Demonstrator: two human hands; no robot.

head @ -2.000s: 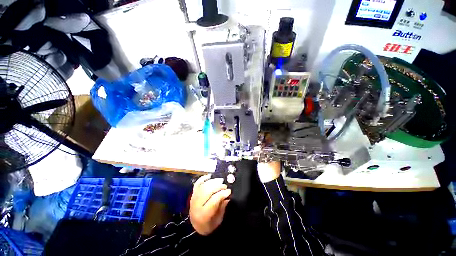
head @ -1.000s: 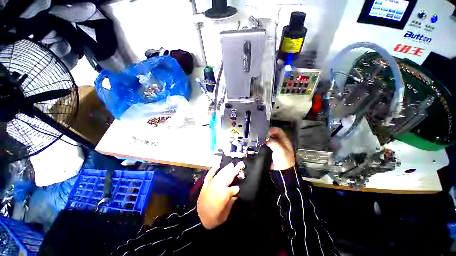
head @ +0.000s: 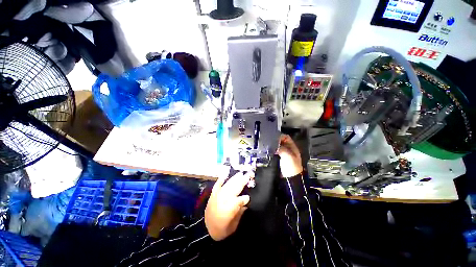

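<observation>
The button sewing machine [head: 253, 78] stands upright at the bench centre. A black garment [head: 265, 187] lies at its front, under the low metal clamp parts [head: 250, 156]. My left hand [head: 225, 206] holds the cloth's left side with its fingertips just below the clamp, beside small shiny buttons [head: 251, 182]. My right hand [head: 290, 156] is at the cloth's right edge beside the machine head; its fingertips are bent in at the cloth and partly hidden. The button feeder arm [head: 373, 174] lies to the right, apart from the head.
A blue plastic bag [head: 172, 86] and a clear bag with brownish buttons [head: 162, 125] lie left. The keypad [head: 309, 87], black bottle [head: 302, 41], air hose [head: 342, 99] and green feeder bowl [head: 441, 148] stand right. A black fan [head: 31, 104] and blue crate [head: 112, 201] are at left.
Since two seconds ago, the feeder arm has drawn back right from the head, and my right hand has moved up beside the head. Since one second ago, both hands have barely moved.
</observation>
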